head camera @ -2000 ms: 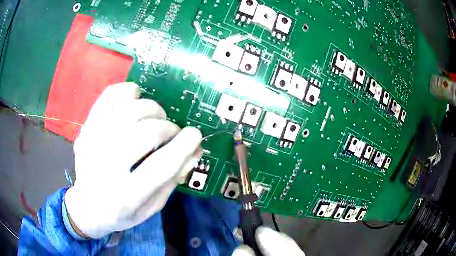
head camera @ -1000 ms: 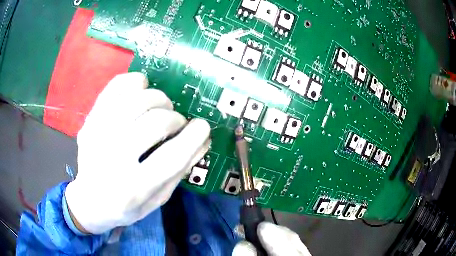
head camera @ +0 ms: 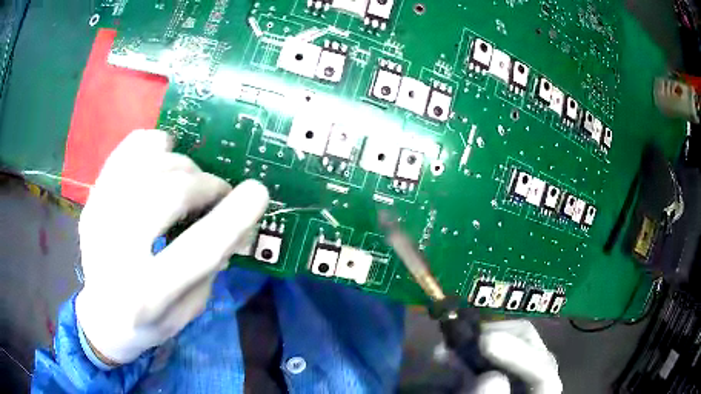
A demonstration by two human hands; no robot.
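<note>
The large green circuit board [head camera: 461,231] carries groups of black-and-white power transistors [head camera: 410,163]. My left hand [head camera: 154,246], in a white glove, is at the board's near left and pinches a thin solder wire [head camera: 296,209], whose end sticks out to the right over the board. My right hand [head camera: 519,358], also white-gloved, is at the bottom edge and holds a dark-handled soldering iron [head camera: 423,273]. The iron's blurred tip points up and left, below a transistor group. I cannot tell whether it touches the board. The solder wire and iron tip are apart.
A red pad [head camera: 115,115] lies at the board's left on the green mat [head camera: 34,100]. A whitish item [head camera: 676,98] stands at the far right. Below it is a dark block with a yellowish square [head camera: 646,235]. Black cords run near the lower right board edge.
My right hand and the iron have moved right, and the tip has left the transistor leads. The board appears shifted left and up in view. My left hand appears slightly further left, still with the wire.
</note>
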